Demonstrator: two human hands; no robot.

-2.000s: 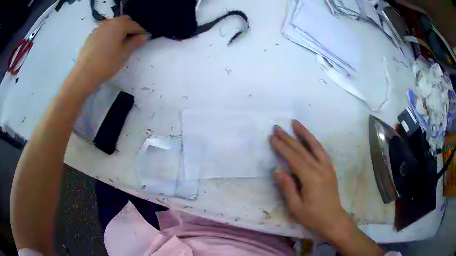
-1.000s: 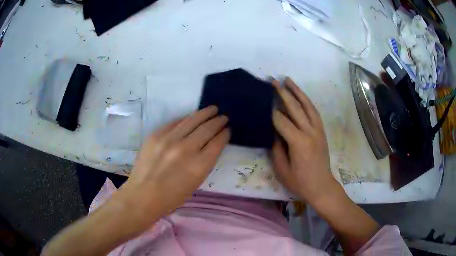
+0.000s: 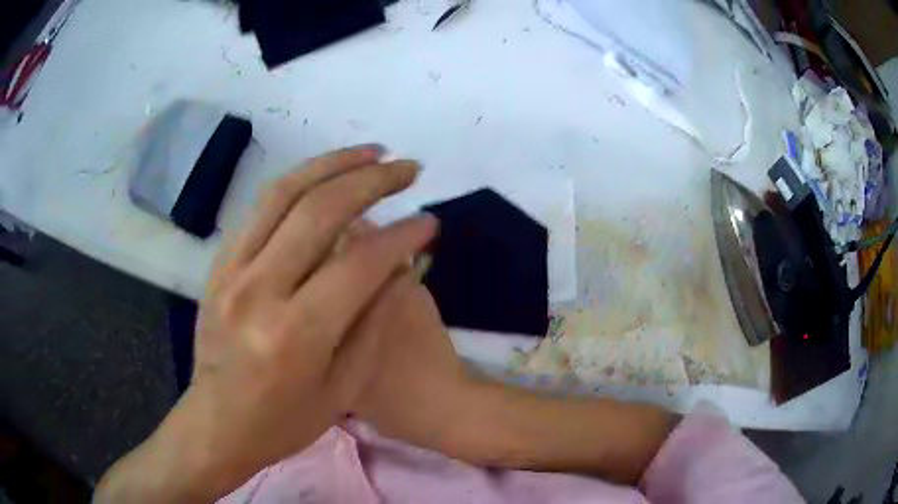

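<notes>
A black pocket piece (image 3: 489, 264) lies flat on the table, its pointed end towards the far side. A white sheet (image 3: 562, 246) lies under it and shows at its right edge. My left hand (image 3: 295, 266) is over the left side of the piece, blurred, with its fingers apart. My right hand (image 3: 399, 320) is crossed over to the left, behind and under my left hand; its fingers are mostly hidden. The clear or shiny template is not visible; the hands cover that area.
A finished grey pocket with a black band (image 3: 212, 177) lies at the left. The iron (image 3: 773, 261) rests on its dark pad (image 3: 812, 369) at the right. Black cut pieces (image 3: 310, 28) and white sheets (image 3: 640, 39) are at the far edge, red-handled scissors (image 3: 22, 79) at far left.
The black piece came from the far pile onto the white sheet and now lies uncovered on its right side. My right hand has left its right edge and moved left, under my left hand.
</notes>
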